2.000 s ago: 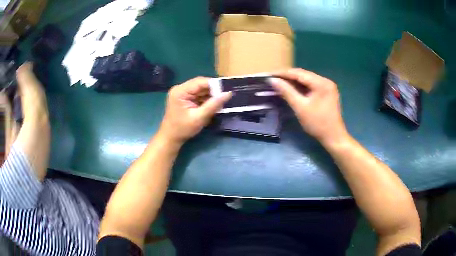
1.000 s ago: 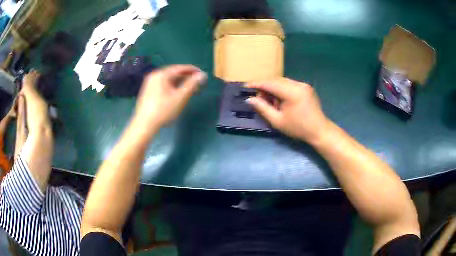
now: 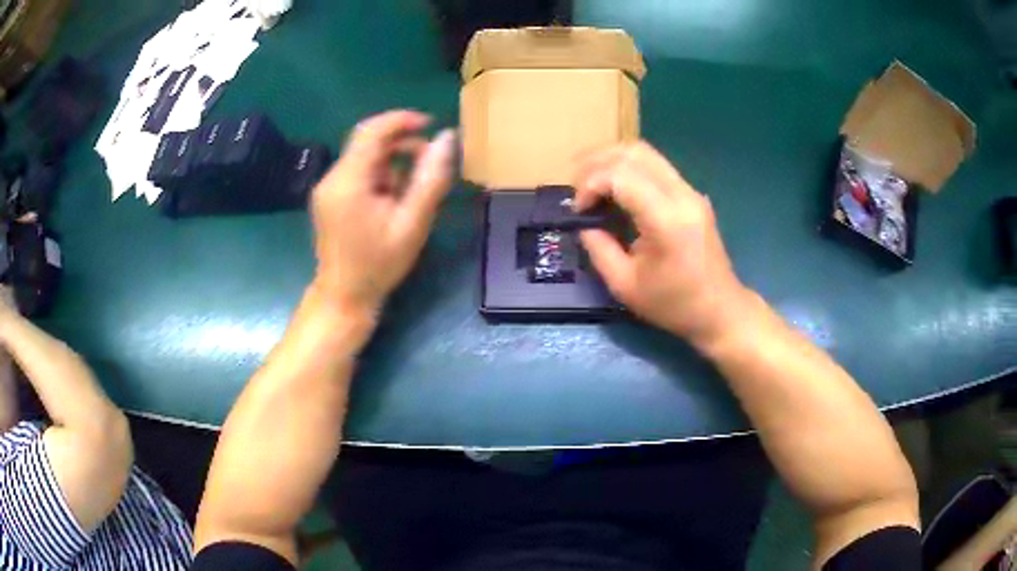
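Note:
The retail box [image 3: 551,128] lies open in front of me, its brown cardboard lid standing away from me. The black insert tray [image 3: 507,279] sits in the box. Its cutout shows silvery and reddish bits. My right hand [image 3: 658,240] holds a small black unit [image 3: 580,220] between thumb and fingers, above the upper part of the tray. The fingers hide part of the unit and the tray's right side. My left hand [image 3: 381,206] is empty left of the box, thumb and fingers apart, slightly blurred.
A row of small black units [image 3: 229,162] stands at left beside scattered white leaflets [image 3: 136,123]. A second open box [image 3: 875,218] with a shiny accessory bag is at right. A black stack [image 3: 491,17] is behind my box. Another person's arm [image 3: 67,390] is at far left.
The leaflet and dark card held two seconds ago are gone from my hands. My right hand now holds the small black unit raised over the tray, and the cutout shows its contents.

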